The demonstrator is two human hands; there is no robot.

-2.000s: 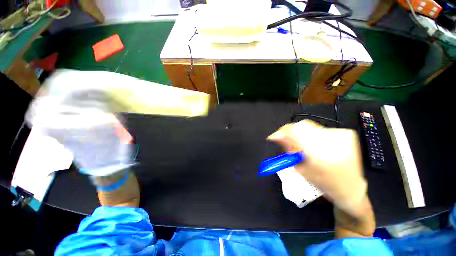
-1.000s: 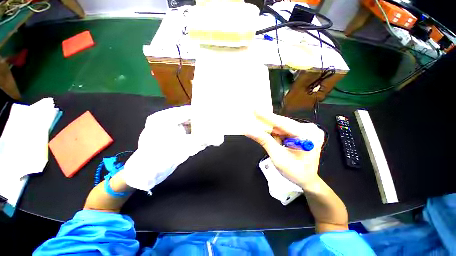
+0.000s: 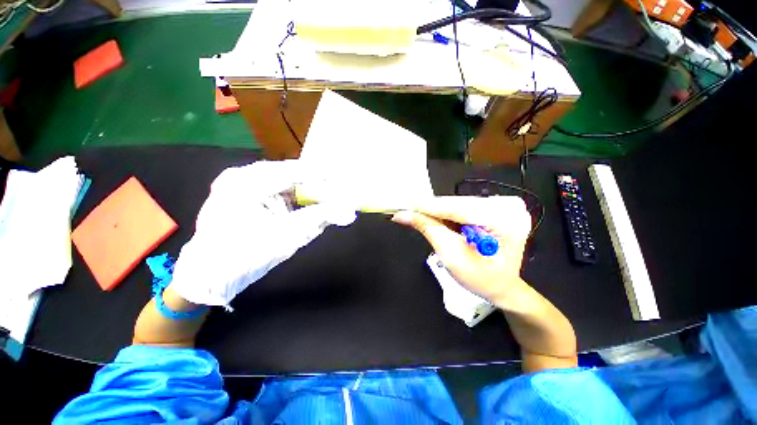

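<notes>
My gloved left hand (image 3: 249, 224) and my bare right hand (image 3: 477, 253) hold a white, pale-yellow-edged stack of sheets (image 3: 365, 158) between them over the mat, its near edge between the fingers. The blue marker pen (image 3: 481, 241) is tucked in my right hand, its round end facing me. A white set-top box (image 3: 456, 295) lies on the mat, partly hidden under my right hand. A blue wrist strap (image 3: 176, 309) is at my left wrist.
An orange-red pad (image 3: 124, 234) and papers on a clipboard (image 3: 33, 241) lie at left. A remote control (image 3: 575, 218) and a white strip (image 3: 624, 241) lie at right. A white shelf (image 3: 398, 76) with a pale block and cables stands ahead.
Two seconds ago my left hand held the sheets out at left, blurred, over the orange-red pad. Both hands now hold them in the middle, and the sheets look more tilted than one second ago.
</notes>
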